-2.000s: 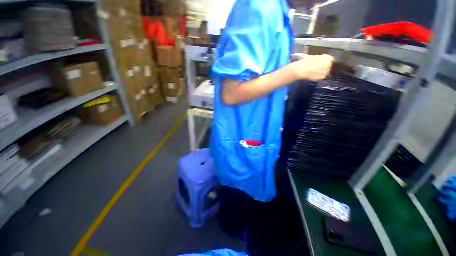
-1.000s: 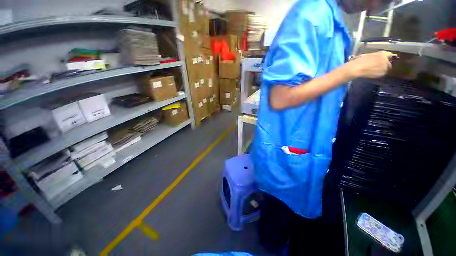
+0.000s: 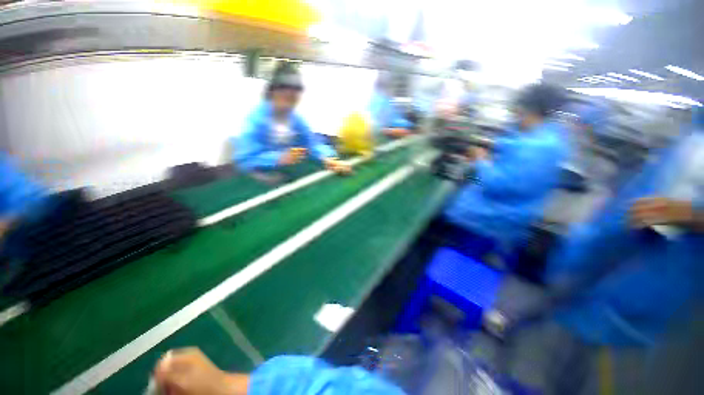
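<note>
My right hand (image 3: 189,373) is at the bottom left of the head view, cut by the lower edge, with a blue sleeve running from it to the right. It is over the green bench (image 3: 289,289), with its fingers bent together. Something pale is at the fingertips, but blur and the picture's edge hide whether it is a held part. My left hand is not in view. A small white slip (image 3: 333,316) lies near the bench's right edge.
A black tray stack (image 3: 100,239) stands at the left across the line. White strips run along the green top. Several workers in blue sit or stand along both sides. A blue stool (image 3: 465,279) and crinkled clear plastic (image 3: 436,362) are right of the bench. A yellow fan (image 3: 355,135) stands farther back.
The view has swung right, from the shelves, standing worker and phones to the length of the line. My right hand has come into view; everything is blurred by the turn.
</note>
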